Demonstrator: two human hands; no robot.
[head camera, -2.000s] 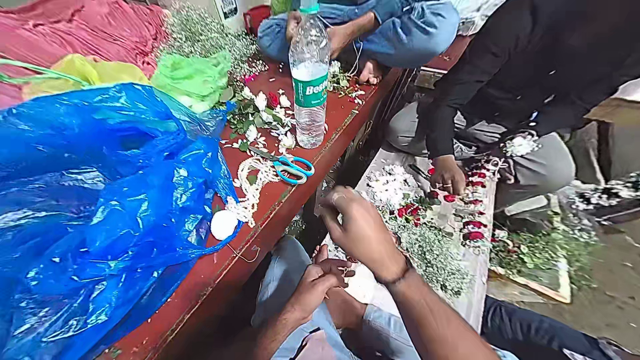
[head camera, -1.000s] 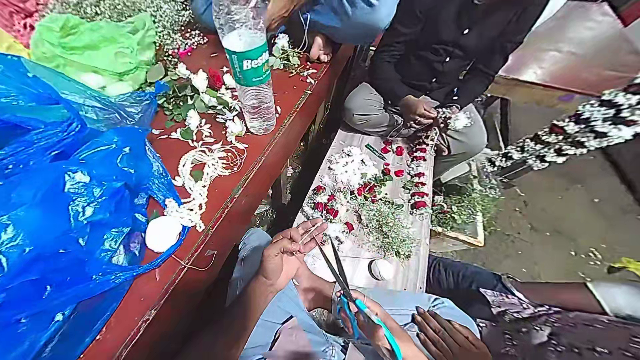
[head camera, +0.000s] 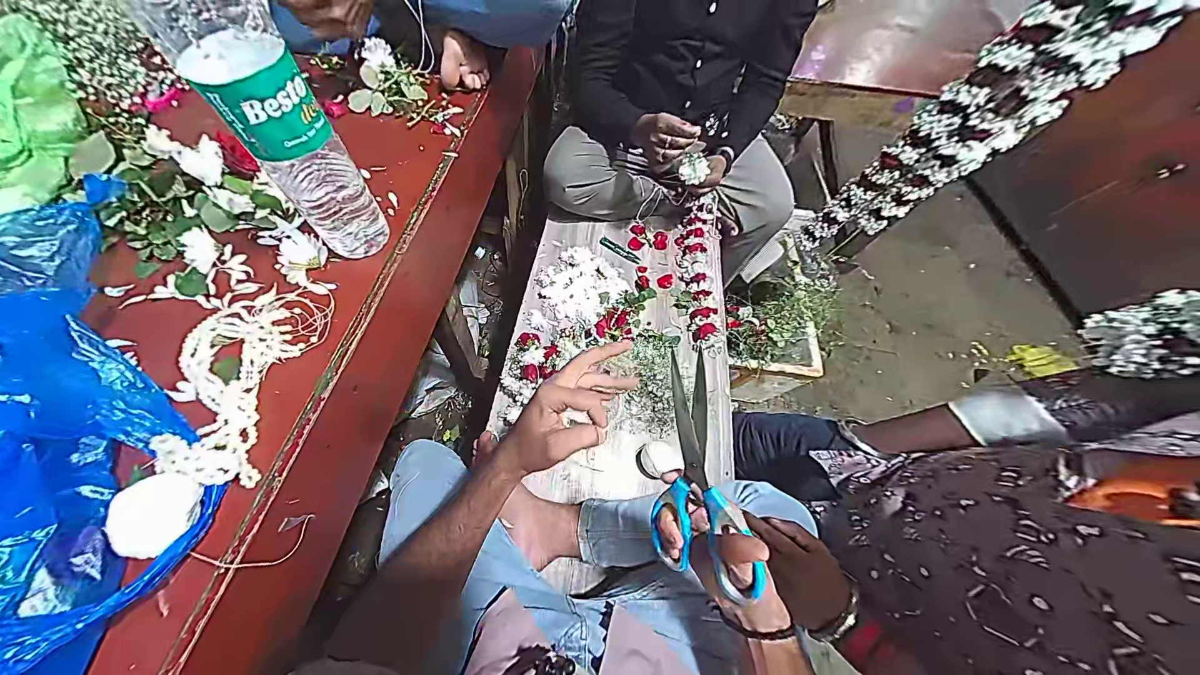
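Observation:
My right hand (head camera: 741, 572) holds scissors with blue handles (head camera: 692, 450) by the finger loops, blades parted and pointing away from me. My left hand (head camera: 562, 412) is raised over the pale bench, thumb and index finger bent toward each other, other fingers spread; whether a thin thread is between them I cannot tell. Beyond it on the bench lie white petals (head camera: 579, 286), red roses (head camera: 614, 323) and small white filler flowers (head camera: 661, 384). A row of red roses and white flowers (head camera: 696, 272) runs along the bench's right side. A round white item (head camera: 656, 459) sits near the scissors.
On the red table (head camera: 328, 450) at left are a water bottle (head camera: 291, 141), a string of white buds (head camera: 220, 384), a white thread ball (head camera: 155, 516) and a blue plastic bag (head camera: 84, 403). A co-worker in black (head camera: 689, 75) sits opposite; another person (head camera: 1012, 525) is close at right.
The scissors, lying on the red table two seconds ago, are now in my right hand. Since one second ago my left hand has come away from the blades. The view has turned right.

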